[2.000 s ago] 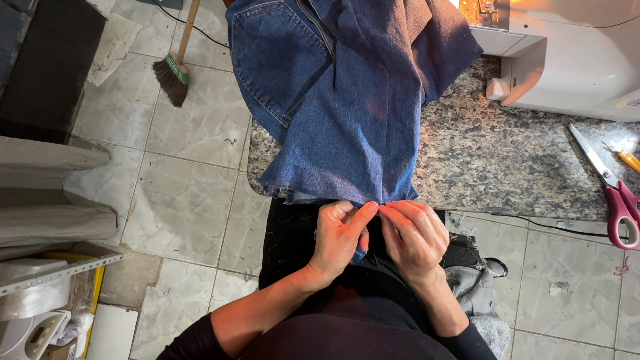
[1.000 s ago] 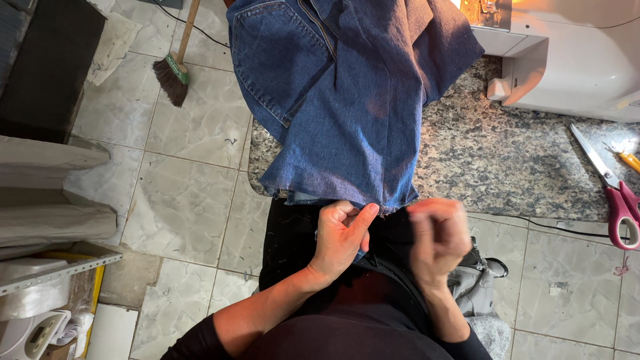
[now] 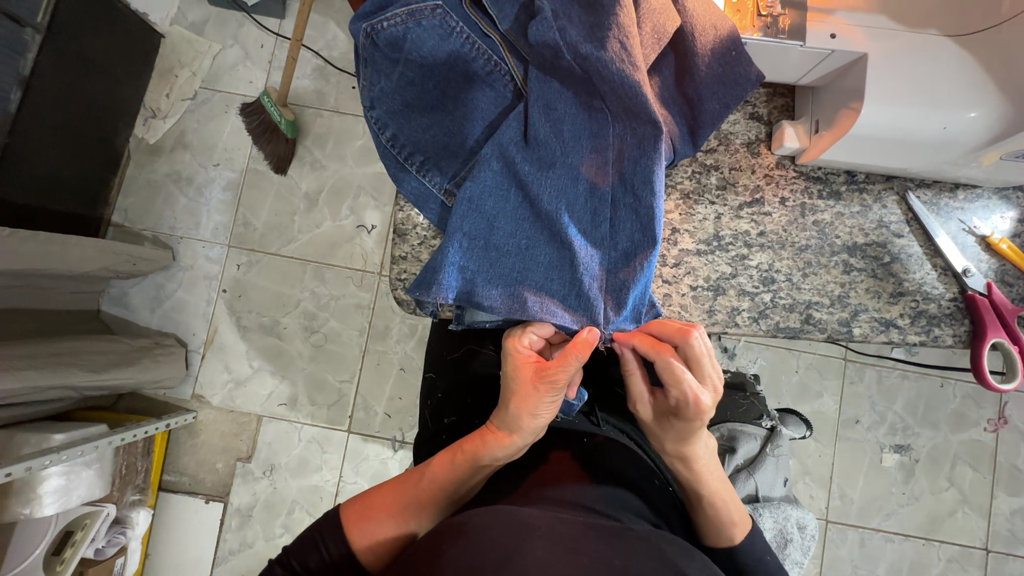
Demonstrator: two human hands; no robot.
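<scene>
A blue denim garment (image 3: 552, 184) with a stitched pocket and a zipper lies over the granite tabletop, its raw, frayed edge at the table's front. My left hand (image 3: 544, 376) pinches that edge between thumb and curled fingers, close to a vertical seam. Just right of it, my right hand (image 3: 672, 376) has its thumb and index fingertip together at the same frayed edge; whether they grip the cloth or a loose thread is too small to tell. A bit of blue denim (image 3: 573, 402) shows below my left fingers.
The granite tabletop (image 3: 784, 248) carries a white sewing machine (image 3: 928, 88), pink-handled scissors (image 3: 980, 300) and a yellow-handled seam ripper (image 3: 1004, 248) at the right. A broom (image 3: 276, 120) stands on the tiled floor. Grey cloth (image 3: 760, 472) lies beside my lap. A metal shelf (image 3: 96, 444) is lower left.
My right hand, blurred and slightly away from the denim edge one second ago, is back against it beside my left thumb. My left hand and the garment have stayed in place.
</scene>
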